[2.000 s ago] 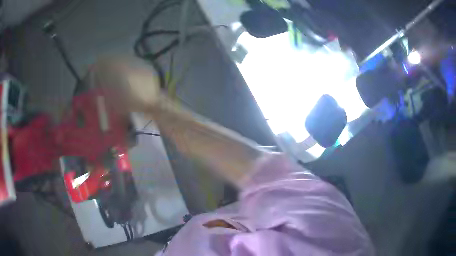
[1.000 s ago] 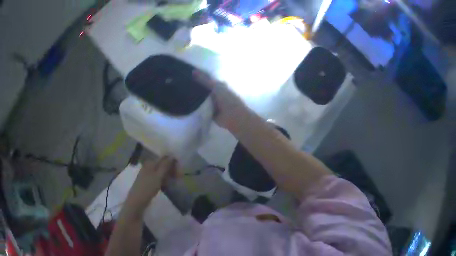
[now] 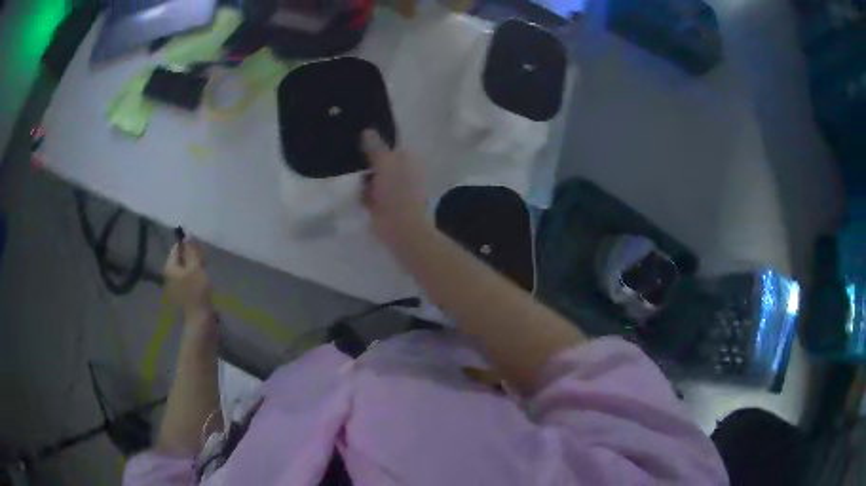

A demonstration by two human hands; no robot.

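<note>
A white projector with a black rounded-square end [image 3: 335,123] is at the near side of the white bench [image 3: 228,195], black end up. My right hand [image 3: 394,190] grips its right edge, with a finger over the black face; the other fingers are partly hidden. My left hand [image 3: 188,275] is off the bench's near edge at the left, closed on a small black cable plug [image 3: 180,233]. Where its lead runs is hard to tell. Two more projectors, one at the back right [image 3: 525,71] and one at the near right [image 3: 486,237], also show black ends.
A laptop [image 3: 147,27], yellow-green notes [image 3: 138,100], a black phone [image 3: 177,86] and a tape ring [image 3: 231,90] lie on the bench at left. A dark green crate [image 3: 579,223] holding a white-and-black unit [image 3: 643,277] is at right. Cables hang below the bench's left edge.
The projector, earlier held between both my hands, is now at the bench with only my right hand on it. My left hand has moved left, away from it. The view has turned toward the bench.
</note>
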